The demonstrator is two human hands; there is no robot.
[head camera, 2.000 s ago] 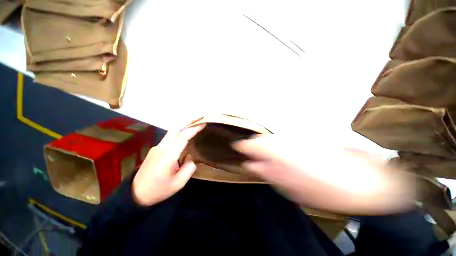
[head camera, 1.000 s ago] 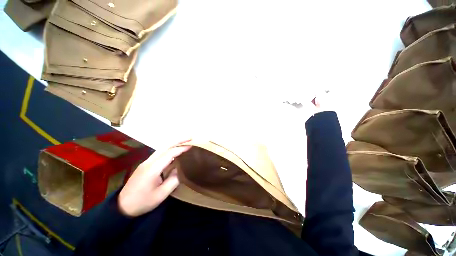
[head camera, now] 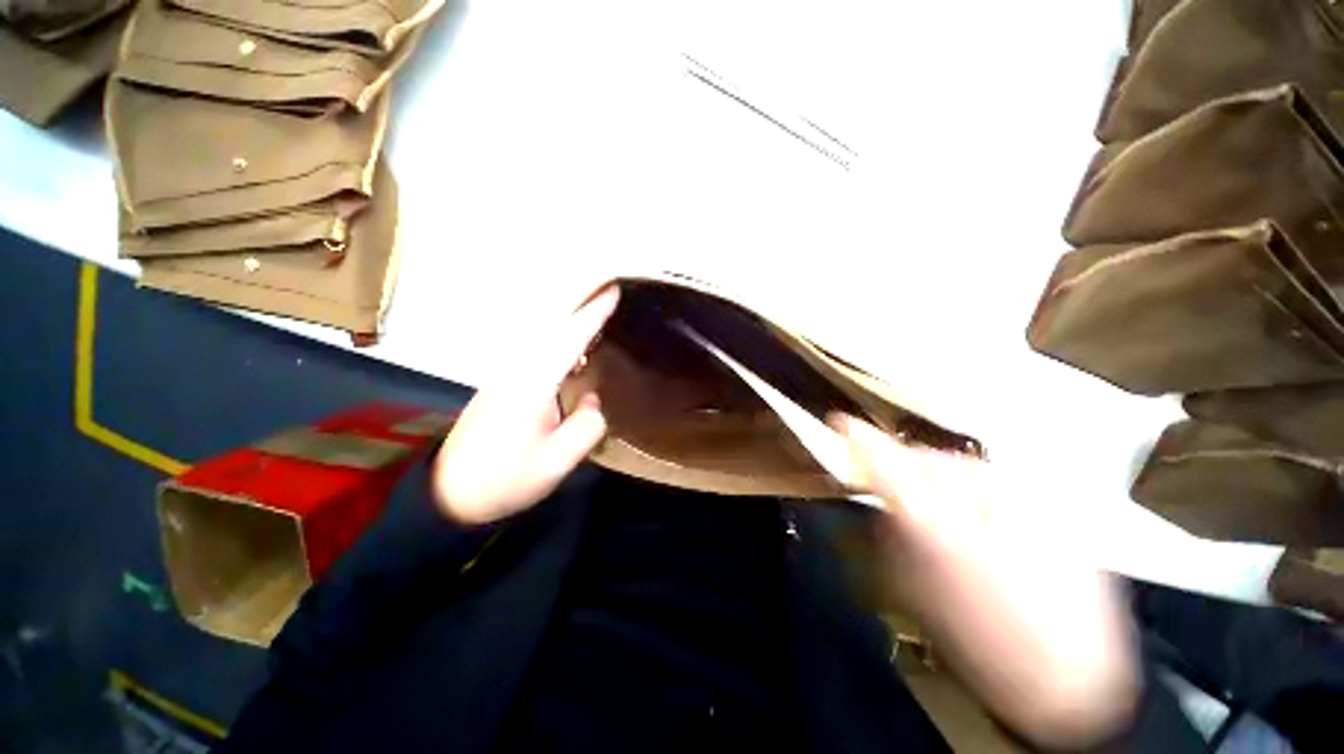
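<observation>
A tan bag body (head camera: pixel 686 420) lies at the near edge of the white table against my dark clothing, its mouth open and its brown inside showing. My left hand (head camera: pixel 516 427) grips the left end of the mouth, fingers at the far rim and thumb inside. My right hand (head camera: pixel 1002 575), blurred, is at the right of the mouth and holds a thin pale strip (head camera: pixel 767 395) that slants into the opening. The fingertips of my right hand are too blurred to tell in detail.
Thin strips (head camera: pixel 774 111) lie on the white table (head camera: pixel 560 133) beyond the bag. Flat bags (head camera: pixel 236 133) overlap at the left. Standing bags (head camera: pixel 1179 309) line the right side. An open red carton (head camera: pixel 317 508) is on the dark floor at left.
My right hand has come back from the far table to the bag mouth, now with a pale strip. My left hand still holds the rim. The bag mouth sits higher in view.
</observation>
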